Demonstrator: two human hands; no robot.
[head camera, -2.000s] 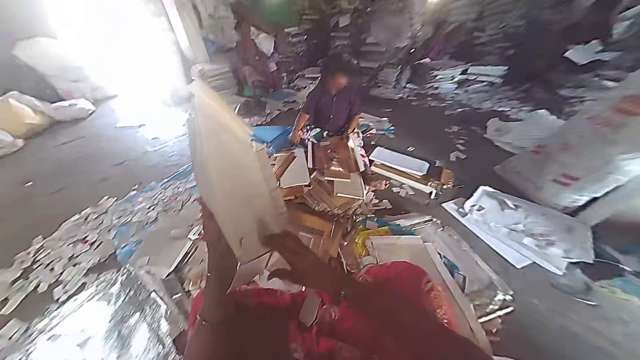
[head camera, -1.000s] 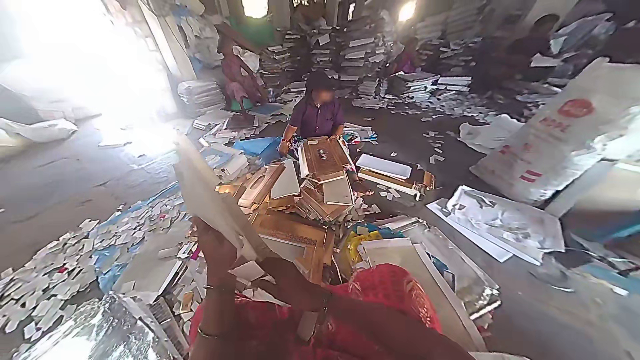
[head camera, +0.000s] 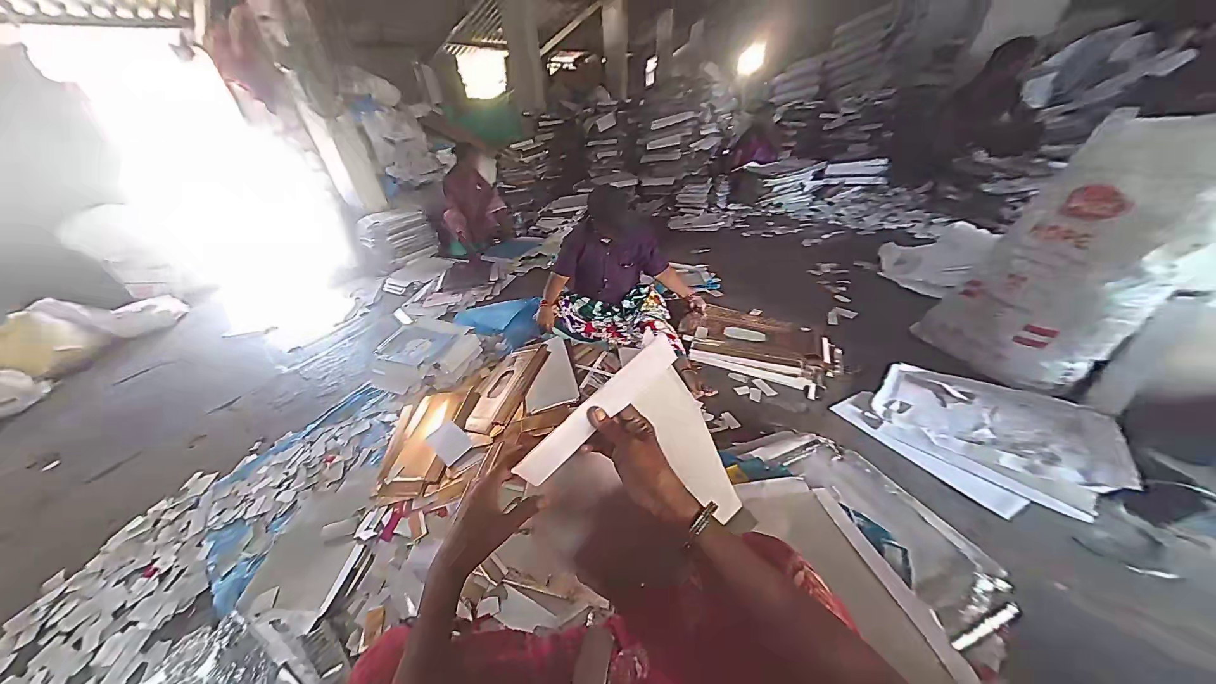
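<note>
My right hand (head camera: 646, 461) grips a white sheet, paper or thin card (head camera: 679, 427), with a folded strip along its upper left edge; the thumb lies on the strip. My left hand (head camera: 489, 513) is at the strip's lower left end, fingers spread, and whether it touches the sheet is unclear. Beyond the hands lies a pile of brown printed card pieces (head camera: 427, 437), with a small pale piece (head camera: 448, 442) on top. Red cloth (head camera: 788, 570) covers my lap.
A person in a purple shirt (head camera: 613, 256) sits opposite beside brown flat panels (head camera: 760, 337). Small scraps (head camera: 123, 560) spread at left. Flat sheets (head camera: 855, 570) lie near my right, white sheets (head camera: 997, 437) farther right, before a large white sack (head camera: 1073, 247). Stacks (head camera: 665, 142) stand behind.
The pale sheet has moved from upright at the left to a slant in front of me, with my right hand now on its strip. The person opposite has moved a brown panel to the right-hand pile.
</note>
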